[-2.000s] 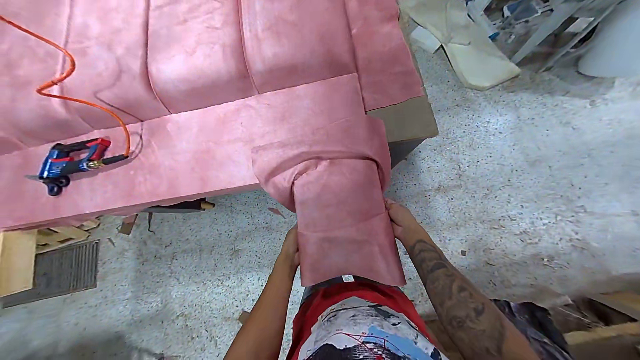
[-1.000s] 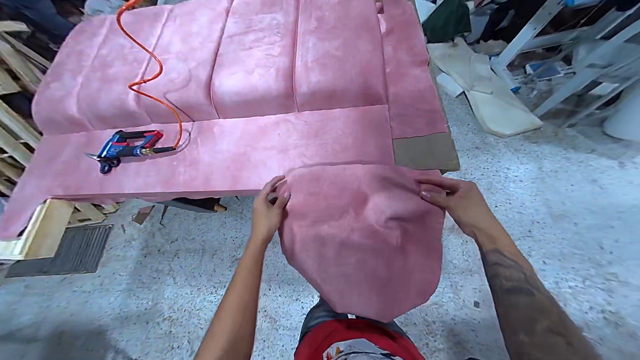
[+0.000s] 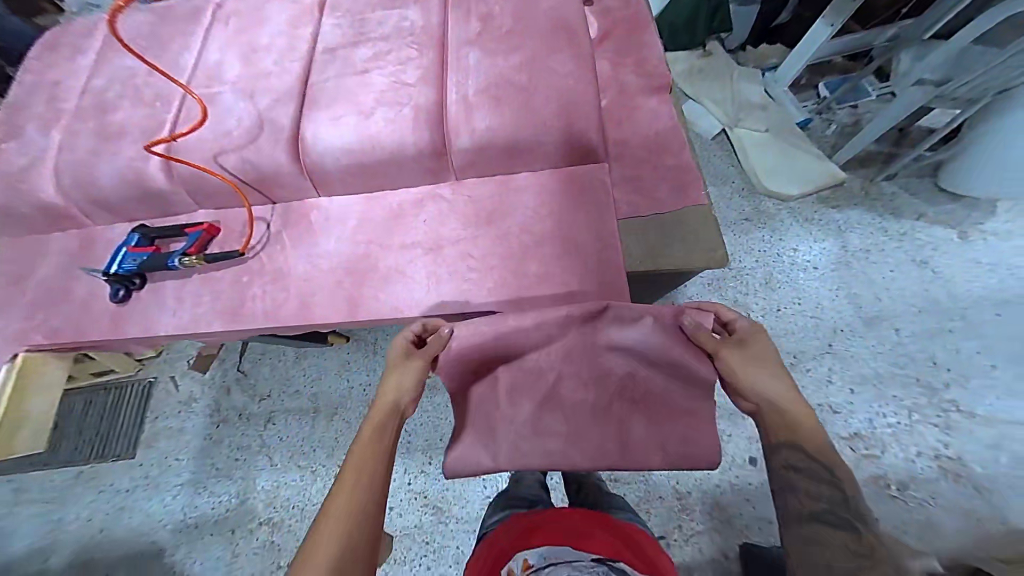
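A loose piece of pink upholstery fabric [image 3: 584, 392] hangs between my two hands at the front edge of a pink upholstered sofa seat [image 3: 448, 248]. My left hand [image 3: 416, 360] pinches its upper left corner between thumb and fingers. At the upper right corner, my right hand [image 3: 736, 352] grips the fabric the same way. The lower part of the piece looks folded, with a straight bottom edge. On the seat at the left lie a blue and red pneumatic staple gun [image 3: 164, 252], joined to an orange coiled air hose [image 3: 196, 112], and dark-handled scissors [image 3: 120, 286].
The sofa's bare brown corner [image 3: 672, 240] juts out right of the seat. Cream fabric or foam scraps [image 3: 768, 144] lie on the speckled floor near white metal frames [image 3: 872, 88]. At lower left are a wooden piece [image 3: 32, 400] and a ridged grey mat [image 3: 100, 424].
Both hands were lower, beside the narrow bunched fabric; they now hold it spread by its upper corners. Its hanging rounded lower part of a second ago now shows a straight lower edge.
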